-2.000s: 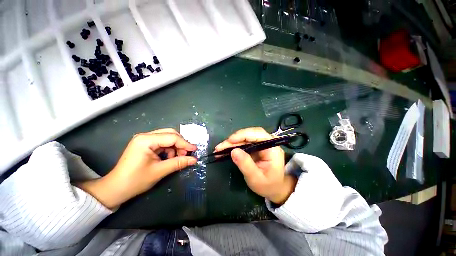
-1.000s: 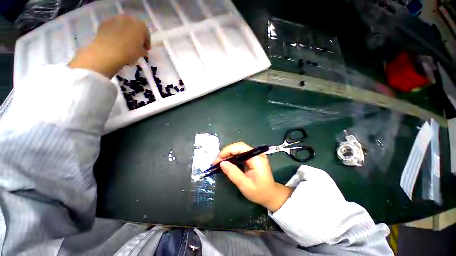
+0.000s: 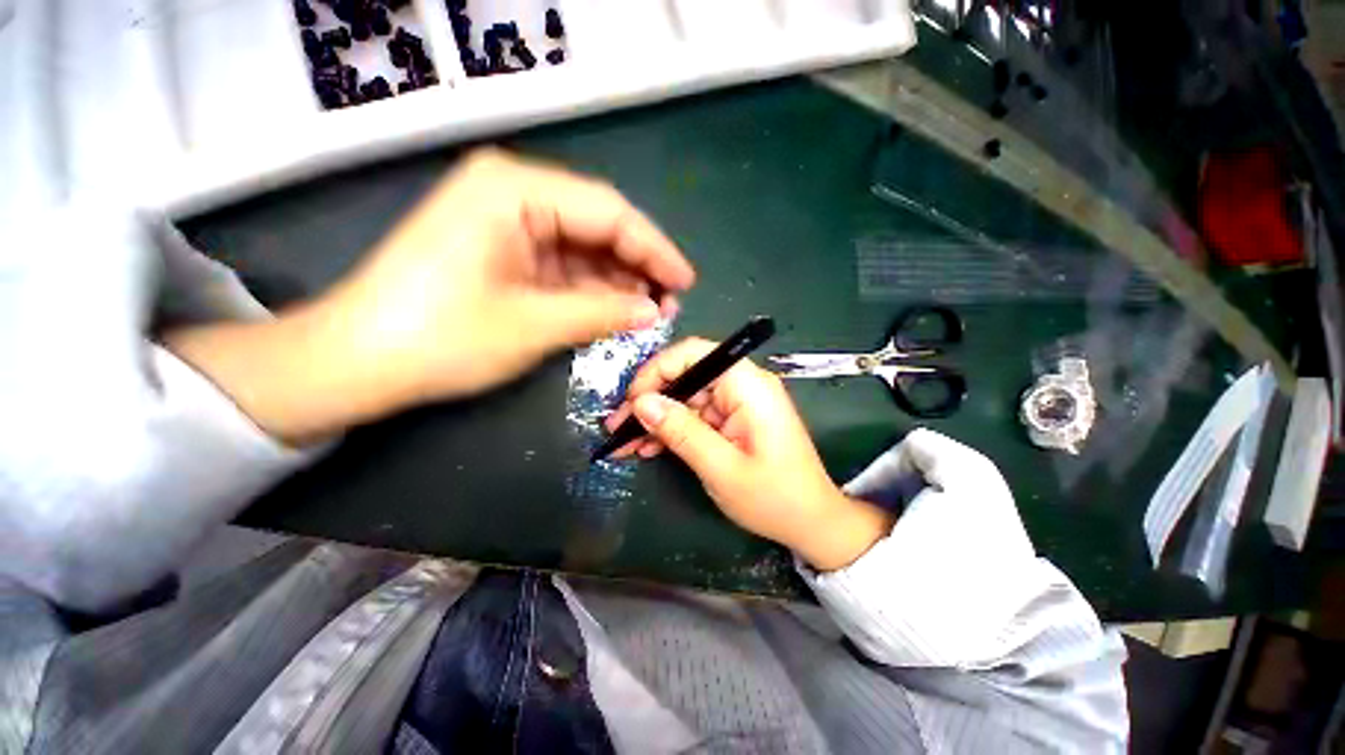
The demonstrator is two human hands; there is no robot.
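Note:
My right hand (image 3: 738, 443) holds the slim black tweezers (image 3: 686, 387), tip down at the lower part of a shiny clear strip (image 3: 602, 376) on the dark green mat. My left hand (image 3: 487, 288) is slightly blurred, above and left of the strip. Its thumb and fingertips are pinched around a small black component (image 3: 667, 304), mostly hidden by the fingers. More small black components (image 3: 362, 59) lie piled in the white compartment tray (image 3: 221, 162) at the upper left.
Scissors (image 3: 885, 363) with black loops lie right of my right hand. A roll of clear tape (image 3: 1056, 407) is farther right. White strips (image 3: 1202, 457) lie at the far right. A long pale bar (image 3: 1047, 192) runs diagonally behind, near clear sheets (image 3: 959, 270) and a red object (image 3: 1248, 210).
My left hand has come from the tray back toward the strip, with a black piece at its fingertips. My right hand keeps the tweezers, now held more steeply. The view has shifted.

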